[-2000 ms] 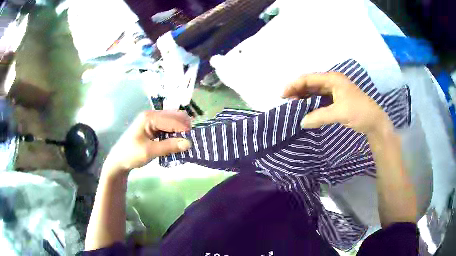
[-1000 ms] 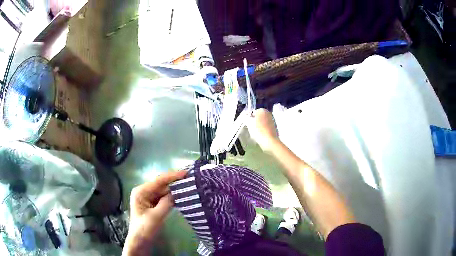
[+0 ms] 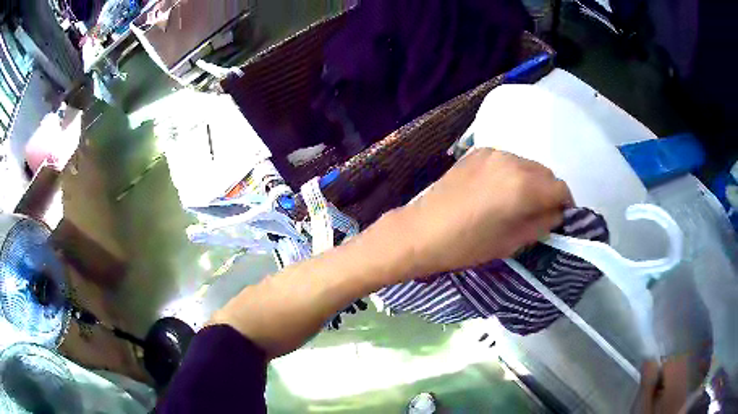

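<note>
The dark garment with thin white stripes [image 3: 518, 295] hangs bunched below my left hand [image 3: 522, 202], whose fingers are closed on its upper edge. My left forearm crosses the middle of the view. A white plastic hanger [image 3: 619, 263] lies at the right of the garment, hook upward, with one arm tip at the cloth by my left hand. My right hand [image 3: 678, 384] is at the lower right, blurred and partly cut off, gripping the hanger's other side. How far the hanger sits inside the garment is hidden.
A brown woven basket [image 3: 437, 121] with dark purple garments [image 3: 405, 61] stands ahead. White hangers [image 3: 320, 222] hang by its near corner. The white padded pressing form [image 3: 550, 129] and a blue bar [image 3: 663, 159] are at right. A fan [image 3: 32, 279] stands left.
My left hand has carried the striped garment from lower left to the right, over the pressing form's side. My right hand has drawn a white hanger from the bunch to the lower right.
</note>
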